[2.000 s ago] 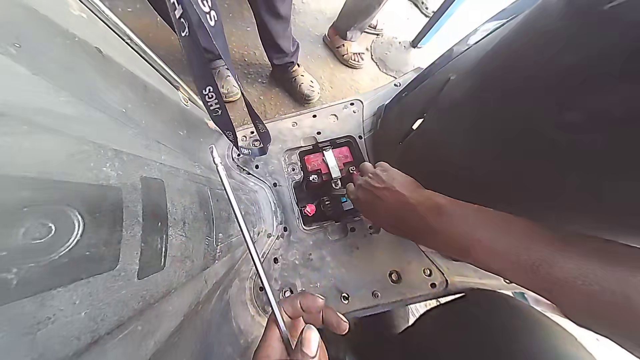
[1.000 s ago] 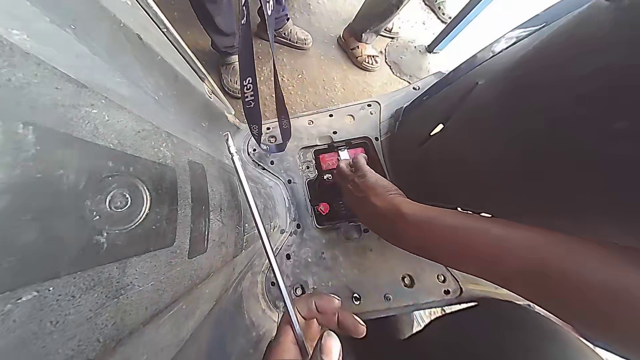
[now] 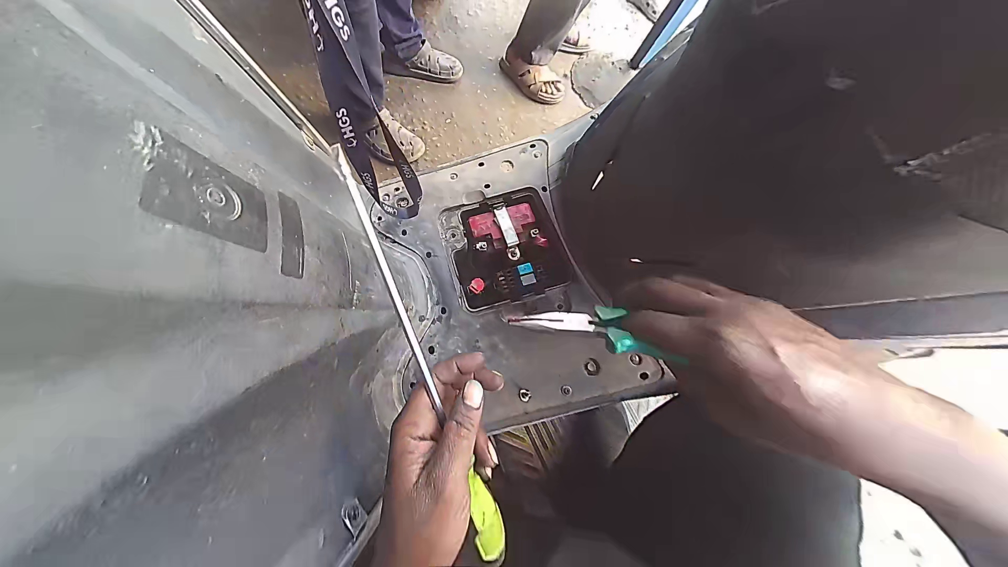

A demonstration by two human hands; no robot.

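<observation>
My left hand [image 3: 437, 465] is closed around a long tool with a thin metal shaft [image 3: 387, 276] and a yellow-green handle [image 3: 487, 520]. The shaft slants up and left over the floorboard. My right hand [image 3: 732, 354], slightly blurred, grips needle-nose pliers [image 3: 555, 321] by their green handles. Their jaws point left, just below an open battery compartment [image 3: 465, 303] in a scooter's floorboard. Inside it are a red battery part [image 3: 479, 226] under a metal strap [image 3: 506, 226], a red cap [image 3: 476, 285] and a blue fuse or relay [image 3: 526, 269].
The floorboard [image 3: 480, 339] has several bolt holes. Grey body panelling [image 3: 118, 339] rises at left, the dark seat side [image 3: 748, 157] at right. A printed lanyard [image 3: 350, 118] hangs over the floorboard's far edge. Other people's feet in shoes and sandals [image 3: 539, 83] stand beyond.
My right hand has drawn back from the battery compartment toward the right, and pliers now show in it. The metal strap and the blue part are uncovered again. My left hand keeps hold of the long tool.
</observation>
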